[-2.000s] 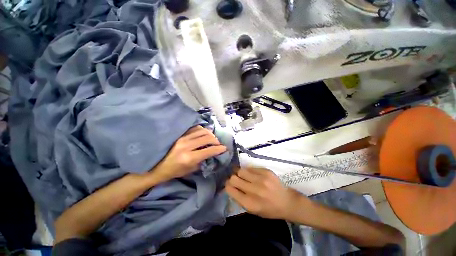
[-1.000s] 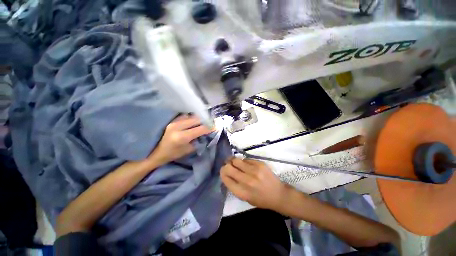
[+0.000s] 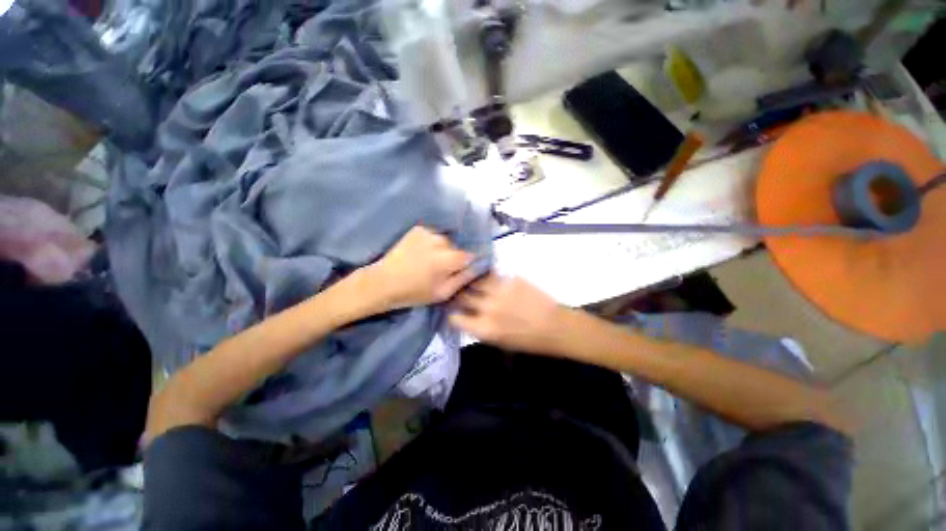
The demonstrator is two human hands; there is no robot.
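A large heap of blue-grey garment cloth (image 3: 332,202) lies left of and below the presser foot (image 3: 479,145) of the off-white sewing machine. My left hand (image 3: 420,268) pinches the cloth edge near the table's front. My right hand (image 3: 503,309) touches it from the right, its fingers closed on the same edge. The fingertips of both hands are partly hidden in the folds. A narrow grey binding strip (image 3: 664,227) runs from the dark roll (image 3: 878,197) on the orange disc (image 3: 804,259) to the cloth near the foot. A white label (image 3: 430,365) shows below my hands.
Black snips (image 3: 556,146) and a black phone (image 3: 624,122) lie behind the foot. A wooden-handled awl (image 3: 678,166) lies right of the phone, beside a yellow item (image 3: 685,75). More grey cloth (image 3: 716,358) hangs below the table at right. A pink shape (image 3: 47,236) is at far left.
The view has shifted, so the machine sits higher. Both hands have moved away from the needle toward the wearer and now meet at the cloth edge. The awl lies at a steeper angle in view.
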